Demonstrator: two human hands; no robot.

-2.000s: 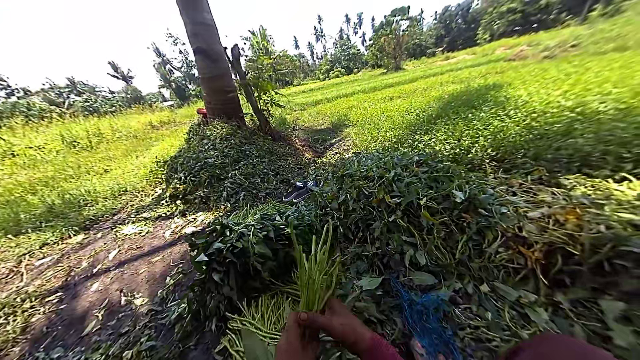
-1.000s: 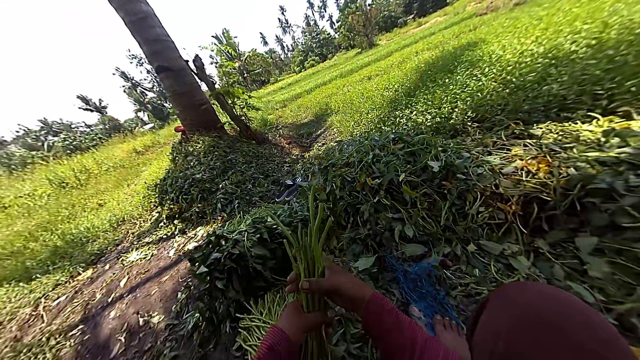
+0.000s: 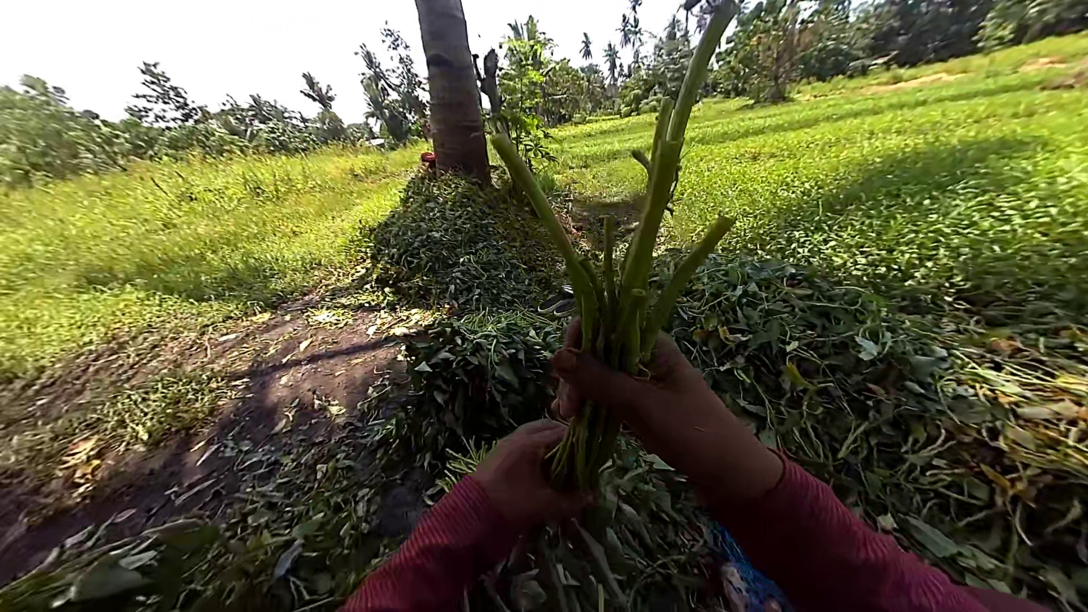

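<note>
A bundle of green leafy-vegetable stems (image 3: pixel 625 297) stands upright in both hands, cut ends up. My right hand (image 3: pixel 671 408) is wrapped around its middle, just below where the thick stems spread. Lower down, my left hand (image 3: pixel 531 472) grips the thinner part of the same bundle. Leaves hang beneath the hands in shade. Behind the bundle lies a heap of cut greens (image 3: pixel 484 365), and more stems show just left of my left wrist.
Large piles of leafy vines (image 3: pixel 807 357) spread on the right. A tree trunk (image 3: pixel 455 93) rises from another heap (image 3: pixel 459 238) ahead. Bare soil (image 3: pixel 331 365) lies at left, grassy field beyond. Blue netting (image 3: pixel 744 561) and part of a foot are at the lower right.
Both hands and the bundle have risen in view, and the stems now reach in front of the field and trees. The view has tilted between frames.
</note>
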